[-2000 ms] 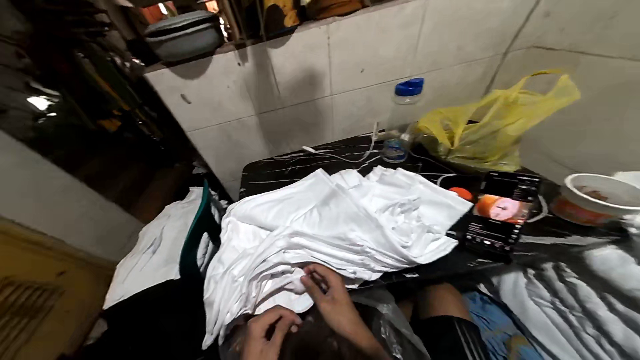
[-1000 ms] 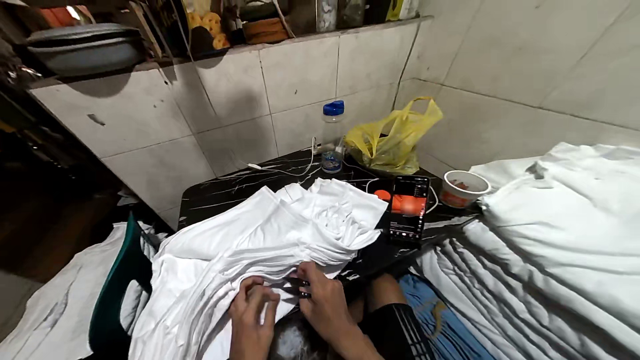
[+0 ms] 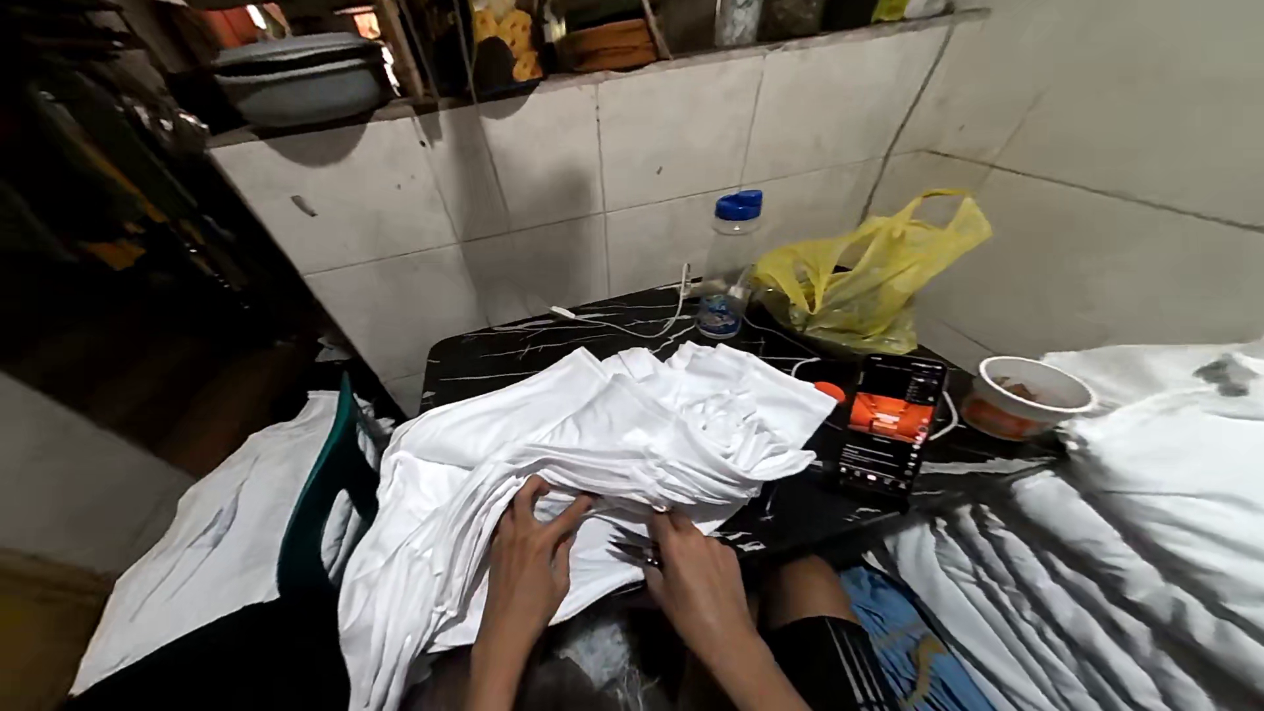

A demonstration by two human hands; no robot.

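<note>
A pile of white fabric, seemingly garments (image 3: 592, 415), lies bunched on a black marble-patterned table (image 3: 474, 367) and hangs over its near edge. My left hand (image 3: 533, 553) rests on the folds, thumb and fingers spread, with its fingertips at a gathered edge. To its right, my right hand (image 3: 691, 573) holds a small dark metal tool with pointed tips (image 3: 637, 551), perhaps thread snips, partly hidden by the fingers. Its index fingertip touches the cloth. Whether the left fingers pinch any fabric is hard to tell.
Behind the cloth stand a clear plastic bottle with a blue cap (image 3: 731, 262) and a yellow plastic bag (image 3: 874, 276). A lit smartphone (image 3: 892, 430) and a white tub (image 3: 1027, 395) are at the right. White cloth (image 3: 1175, 474) is heaped beside them; a green chair (image 3: 316, 494) stands left.
My left hand has opened from a closer curl, its thumb and fingers now spread on the cloth. The small tool shows more clearly in my right hand. The view has shifted.
</note>
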